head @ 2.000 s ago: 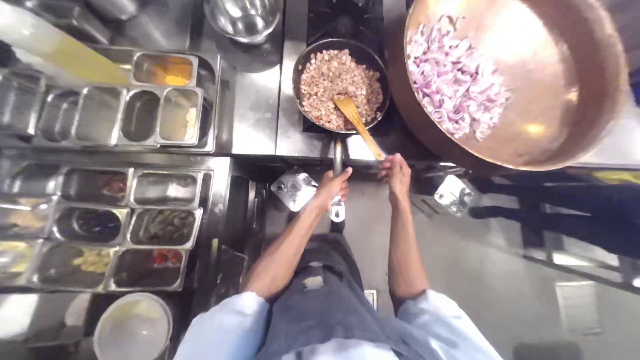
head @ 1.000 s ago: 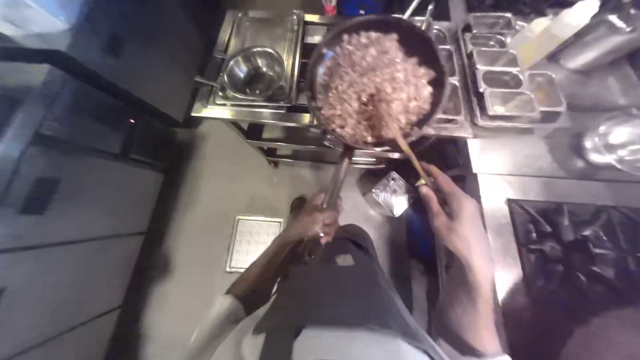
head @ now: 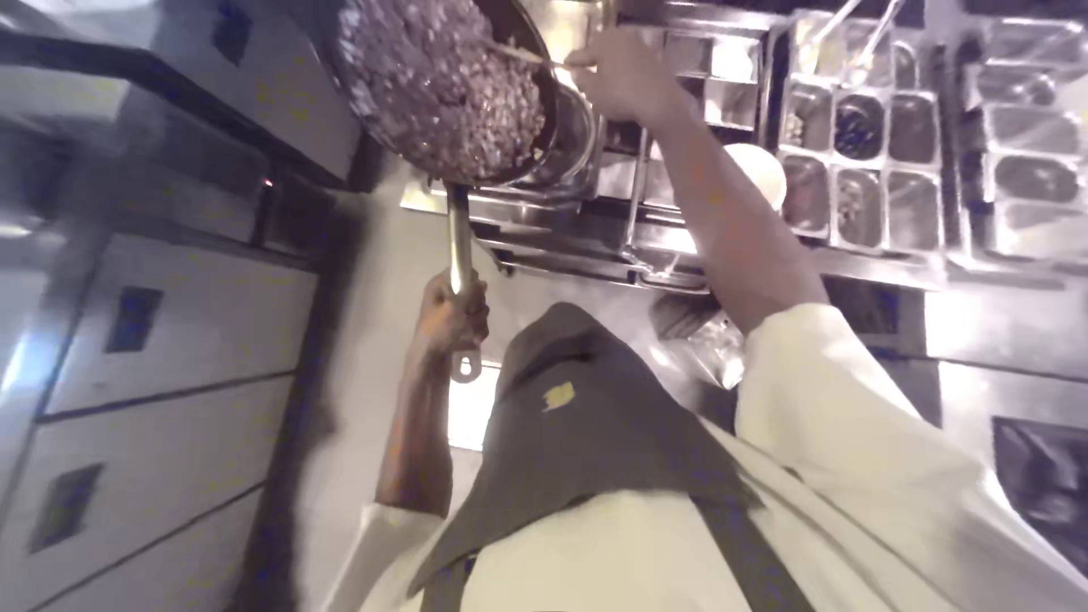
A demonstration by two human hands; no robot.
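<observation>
My left hand (head: 456,314) is closed around the metal handle of a dark frying pan (head: 548,93), held up in the air at the upper left. Small chopped pieces of food (head: 459,102), pinkish brown, fill much of the pan, which looks tilted. My right hand (head: 616,72) grips the end of a wooden spatula (head: 523,54) at the pan's right rim; the spatula's far end is down in the food. Behind the pan's lower right edge, a round metal bowl (head: 580,140) shows in part.
Metal inserts (head: 914,127) with ingredients line the counter at the upper right, near a round white container (head: 759,172). Steel equipment with drawer-like fronts (head: 178,327) stands along the left. A stove burner (head: 1041,476) lies at the lower right edge.
The pan was on the stove two seconds ago and is now lifted, carried away from the large copper pan. The view has turned strongly toward the counter of inserts.
</observation>
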